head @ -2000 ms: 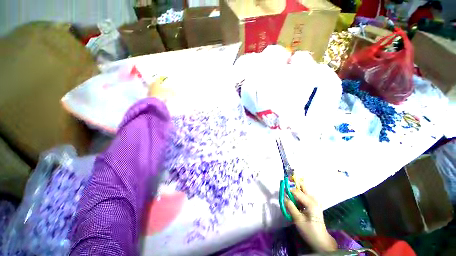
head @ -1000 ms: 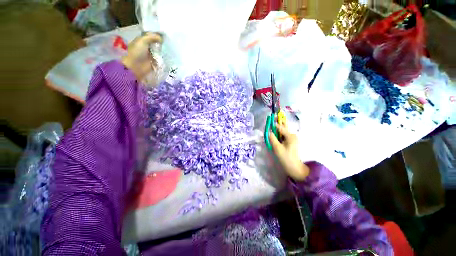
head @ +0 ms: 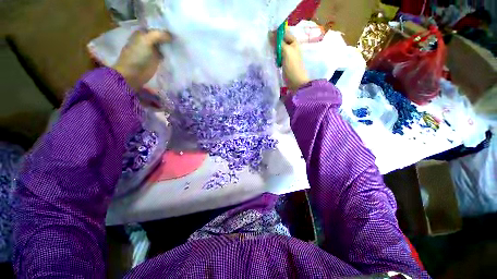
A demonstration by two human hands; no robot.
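Note:
A large whitish plastic bag is raised over the table, its lower part in front of or around the heap of purple-and-white looped pieces. My left hand grips the bag's left side. My right hand is at the bag's right side with the scissors in it; only their green handle shows clearly, and the blades are hidden. Whether my right hand also grips the bag is unclear. Loose pieces lie near the table's front edge.
A bag of purple pieces and a pink-red flat sheet are at front left. White carrier bags, dark-blue pieces and a red bag lie to the right. An open cardboard box is below the table at right.
My left hand went from the table's far left to the large bag, now raised over the heap. My right hand moved up and left with the scissors to the bag's right side.

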